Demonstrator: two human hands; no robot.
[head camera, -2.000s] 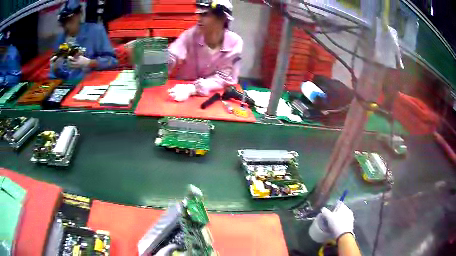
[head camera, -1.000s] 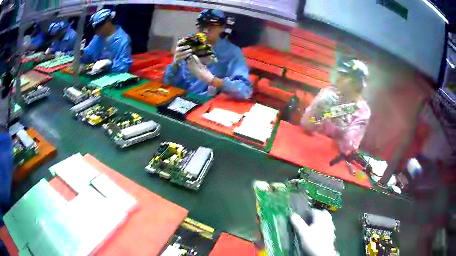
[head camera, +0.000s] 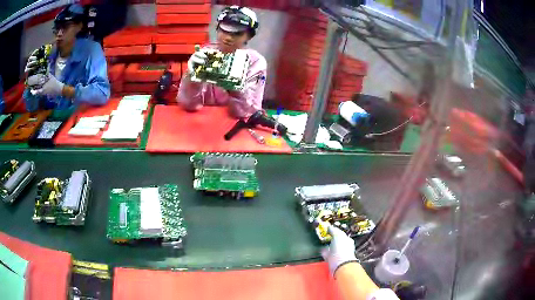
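My right hand (head camera: 340, 249), in a white glove, reaches over the green belt from the lower right. Its fingers grip the front left corner of a circuit board (head camera: 343, 218) with yellow parts and a silver heatsink along its back edge. The board lies flat on the belt, component side up. The glove hides part of that corner. My left hand is not in view. The orange-red mat (head camera: 229, 285) is cut off by the bottom edge.
More boards lie on the belt (head camera: 264, 234), including a green one (head camera: 146, 214) at centre left. A pen pot (head camera: 392, 266) with a pen stands right of my hand. A slanted metal post rises behind it. Two workers across the belt hold boards. Green sheets are at far left.
The green board that my gloved hand held now lies on the belt. My right hand is at another board farther right. The view has turned right. The worker in pink holds a board higher.
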